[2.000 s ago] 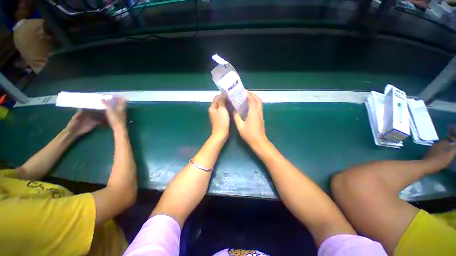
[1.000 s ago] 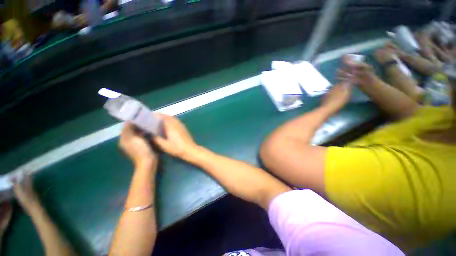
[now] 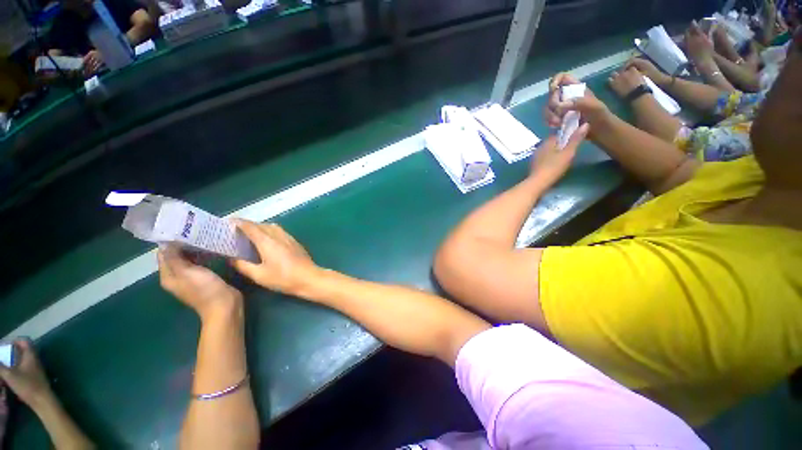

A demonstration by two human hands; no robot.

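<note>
A white folding carton point(image 3: 195, 228) with small dark print is held above the bench, tilted, its open end pointing to the upper left. Its tuck flap point(image 3: 127, 199) sticks out from the open end, and a side flap shows beside it. My left hand point(image 3: 195, 279) holds the carton from below near the open end. My right hand point(image 3: 274, 257) is closed around its other end. The fingers behind and under the carton are partly hidden.
Flat carton blanks point(image 3: 510, 134) and an erected carton point(image 3: 470, 156) lie on the green bench point(image 3: 352, 224) beyond the white strip's near edge. A person in yellow point(image 3: 651, 281) on the right holds a small carton point(image 3: 572, 114). Another person's hand point(image 3: 26, 373) is at lower left. A metal post point(image 3: 517, 53) stands behind.
The view has swung to the right, showing the right neighbour and more people. My hands still hold the carton, now more nearly level and further left in the picture, with its flap open.
</note>
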